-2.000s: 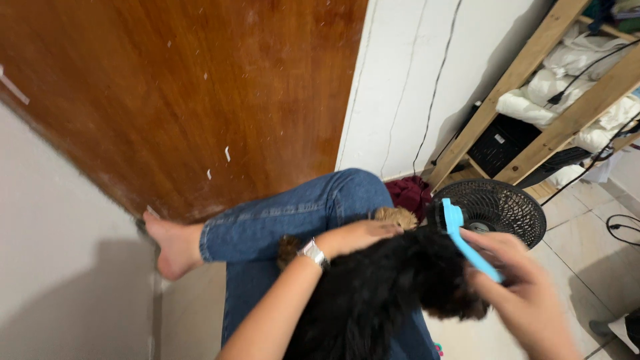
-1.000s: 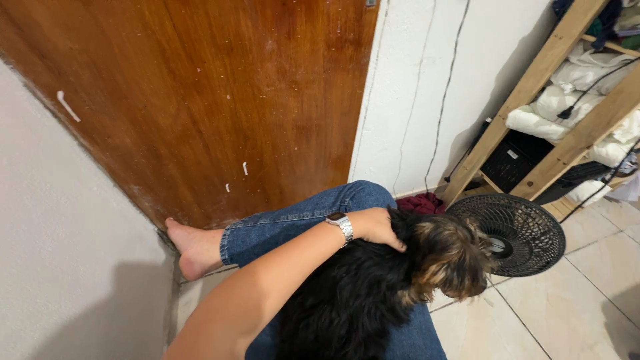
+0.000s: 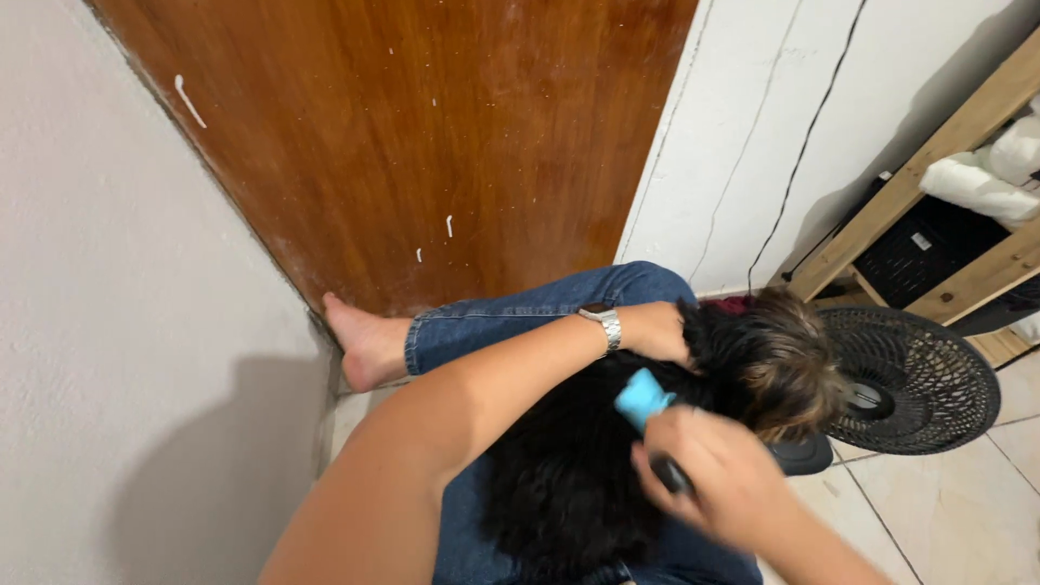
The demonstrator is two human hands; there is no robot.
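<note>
A black dog with brown fur on its head (image 3: 569,471) lies across my lap, over blue jeans (image 3: 520,321). Its head points right, toward the fan. My left hand (image 3: 656,331), with a metal-banded watch (image 3: 605,325) at the wrist, rests at the dog's neck, fingers partly buried in the fur. In my right hand (image 3: 707,467) is a light blue pet brush (image 3: 643,398) with a black part on its handle. The brush head is over the dog's back, behind the neck; blur hides whether it touches the fur.
A black fan (image 3: 906,382) stands on the tiled floor (image 3: 934,496) just beyond the dog's head. Behind it is a wooden shelf (image 3: 918,175) with white cloth items and a black crate (image 3: 930,244). A brown wooden door (image 3: 455,146) is ahead, a wall (image 3: 162,284) on the left.
My right hand, out of view one second ago, is back with the blue brush, now over the dog's back. Two seconds ago it held the brush near the dog's head. My left hand stays near the neck.
</note>
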